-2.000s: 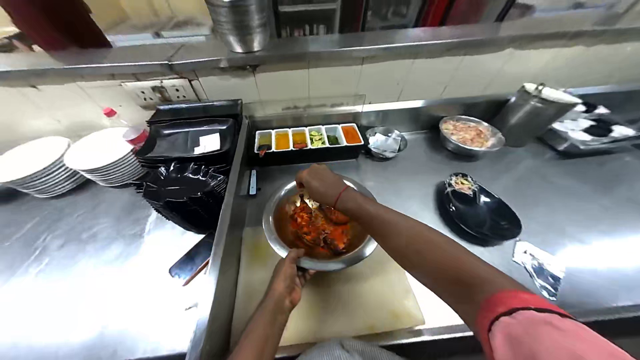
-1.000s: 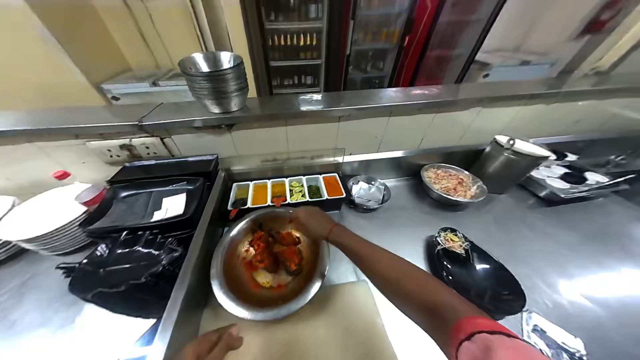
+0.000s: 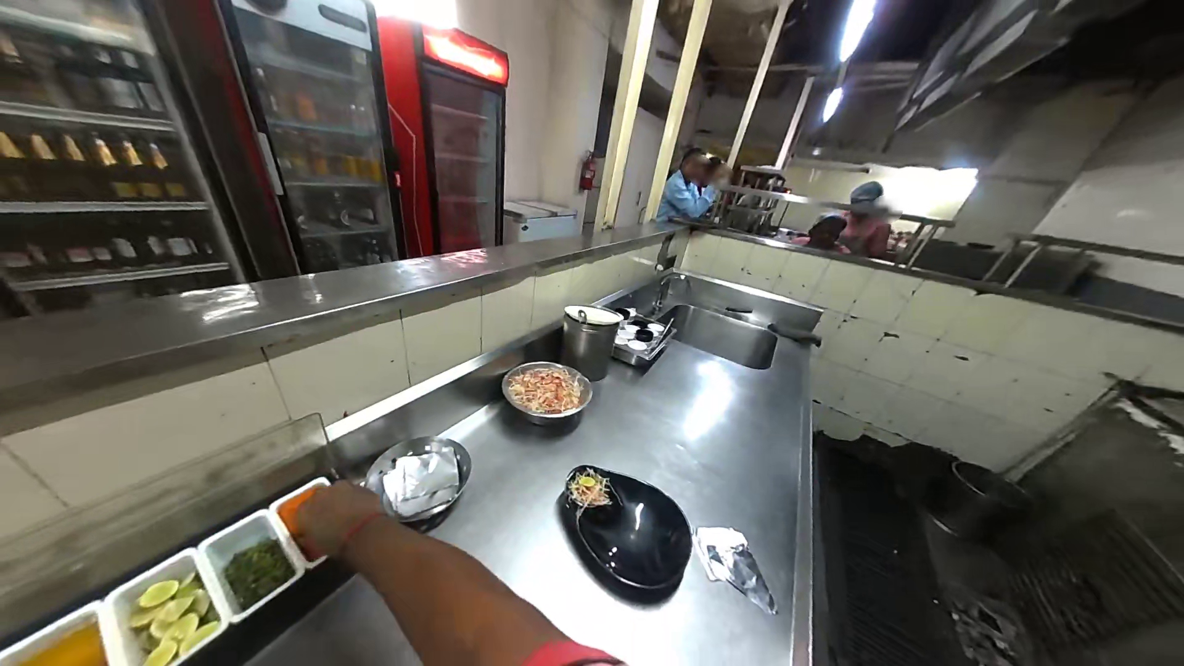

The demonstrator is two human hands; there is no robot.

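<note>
My right hand (image 3: 340,520) reaches over the white tub of orange powder or paste (image 3: 298,513) at the end of the row; its fingertips are hidden. Beside that tub stand tubs of chopped green herbs (image 3: 258,571) and lime wedges (image 3: 172,622), then one with a yellow-orange content (image 3: 74,647). Just right of the hand is a steel bowl with foil (image 3: 421,476). A black plate (image 3: 638,532) with shredded vegetables and a lime slice (image 3: 589,488) lies further right. My left hand is out of view.
A bowl of shredded vegetables (image 3: 548,390), a steel canister (image 3: 590,344) and a tray of small cups (image 3: 643,335) stand along the back wall. Crumpled foil (image 3: 735,562) lies near the counter edge. A sink (image 3: 726,335) is at the far end. People (image 3: 689,192) are beyond the partition.
The view has swung far right, so the bowl of red-coated food and my left hand have left it. My right hand has moved from that bowl to the orange tub.
</note>
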